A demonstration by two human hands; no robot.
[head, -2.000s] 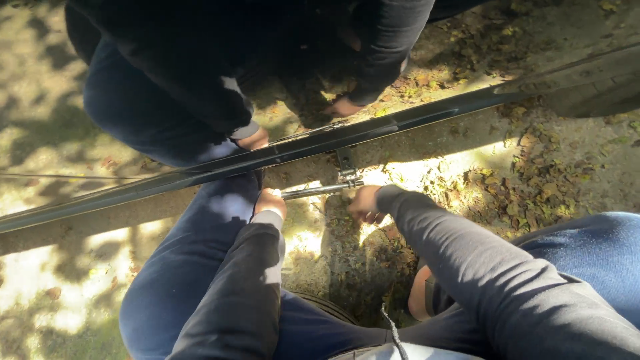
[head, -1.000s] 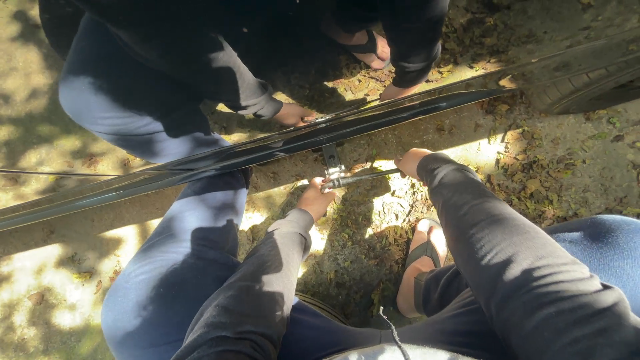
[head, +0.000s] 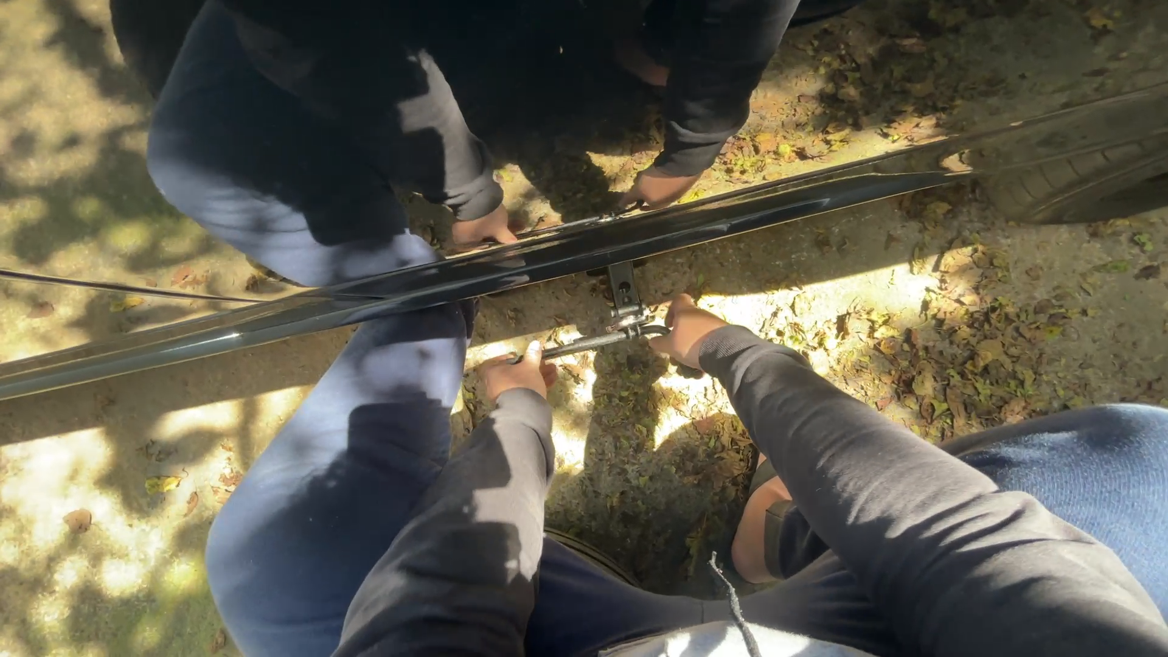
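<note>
A metal crank handle [head: 591,344] runs between my hands, just below the glossy dark sill of a car [head: 511,265]. My left hand [head: 518,372] grips its left end. At its right end, by the bend, my right hand [head: 684,332] is closed around the bar. The handle meets the end of a metal car jack [head: 626,297], whose far part goes under the sill and is hidden. The car's shiny door panel [head: 566,100] mirrors my arms, both hands and the handle.
Dry leaves [head: 985,356] lie on the sunlit ground to the right. A tyre [head: 1077,182] shows at the upper right, apparently in the reflection. My left knee is close to the sill, and my foot [head: 765,525] is below my right forearm.
My left hand has moved left from beside the jack to the handle's left end. My right hand is now near the jack, and the handle has turned.
</note>
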